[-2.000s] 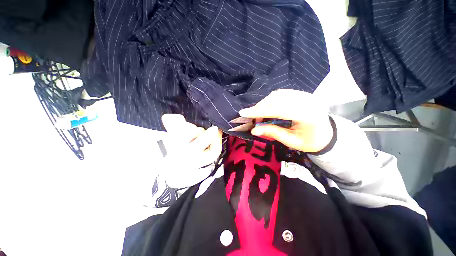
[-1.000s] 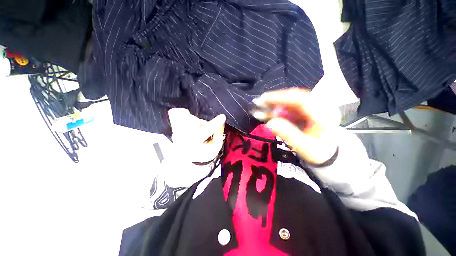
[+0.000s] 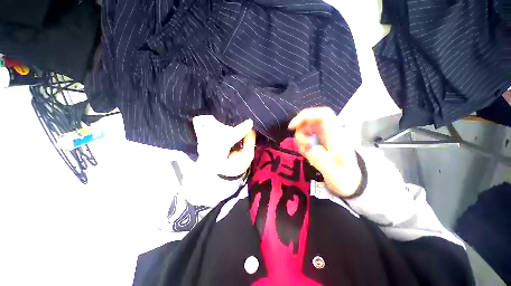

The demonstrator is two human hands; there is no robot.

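Note:
A dark pinstriped garment (image 3: 269, 50) lies bunched in front of me, its near edge hanging at my chest. My left hand (image 3: 224, 142) grips the near edge of the garment between thumb and fingers. My right hand (image 3: 322, 142) is at the garment's near right edge, blurred, with its fingers curled around something small with a bluish part, likely thread snips (image 3: 312, 139). The blades cannot be made out. Whether the right fingers also touch the cloth is unclear.
Another pinstriped garment (image 3: 448, 61) hangs at the upper right, above metal legs (image 3: 420, 144). A black garment pile (image 3: 45, 39) is at the upper left. Black looped hangers (image 3: 50, 120) and a blue-and-white item (image 3: 84, 137) lie on the white table (image 3: 112, 223).
My right hand has moved right, away from my left hand, and its fingers have curled in; the blades seen earlier no longer show clearly. The left hand has shifted slightly.

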